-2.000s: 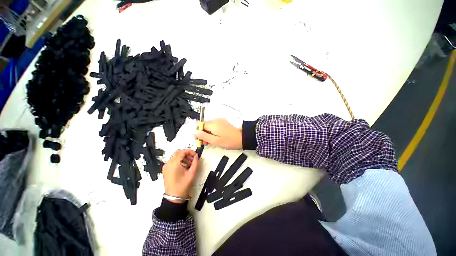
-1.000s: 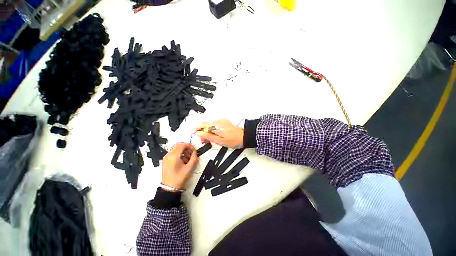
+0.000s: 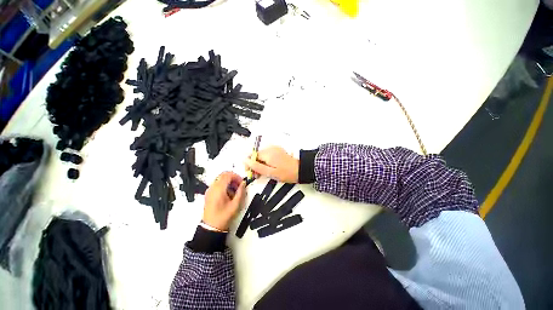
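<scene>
My right hand (image 3: pixel 274 164) holds a slim tool with a yellow handle (image 3: pixel 253 158), its other end pointing up and away from me. My left hand (image 3: pixel 223 197) is closed on a black fabric tab (image 3: pixel 247 181), mostly hidden by the fingers. The tool's near end meets the tab between both hands; the exact contact is too small to tell. A big heap of black fabric tabs (image 3: pixel 182 109) lies beyond my left hand. Several set-aside tabs (image 3: pixel 271 212) lie near the apron, below my right hand.
Red-handled snips (image 3: pixel 373 86) lie at right on a cord (image 3: pixel 409 121). A pile of small black pieces (image 3: pixel 88 79) lies far left, bags of black pieces (image 3: pixel 70 266) lower left, a small black box (image 3: pixel 271 10) at the top. Thread ends dot the white table (image 3: pixel 339 121).
The yellow-handled tool has turned from lying in the right hand to pointing up and away. The tab, sticking out from my left fingers a second ago, is now mostly covered.
</scene>
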